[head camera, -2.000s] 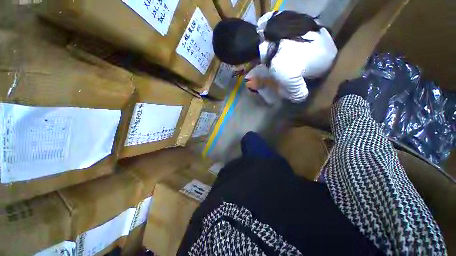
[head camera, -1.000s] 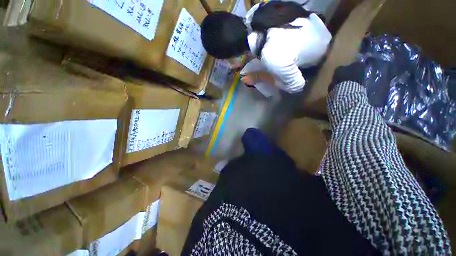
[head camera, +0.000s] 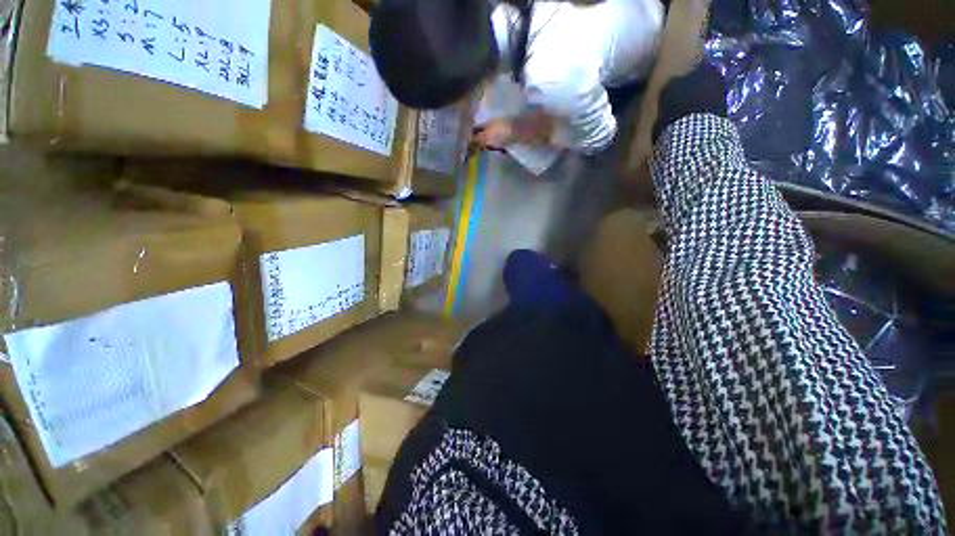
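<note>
My right hand, in a dark glove at the end of a houndstooth sleeve, is at the near edge of an open carton at the upper right. Its fingers blend into the dark surroundings, so its grip is unclear. Dark garments in shiny clear plastic fill the carton beside the hand. My left hand is out of the picture; only part of its sleeve shows at the bottom.
Closed cartons with white handwritten labels are stacked on the left. A person in a white top bends over paper sheets ahead. Yellow-and-blue lines mark the grey floor. Another open carton with dark plastic-wrapped contents is at right.
The view has shifted, so the person and the filled carton sit higher in the picture. More of the lower right carton's contents shows. My right hand remains at the carton edge.
</note>
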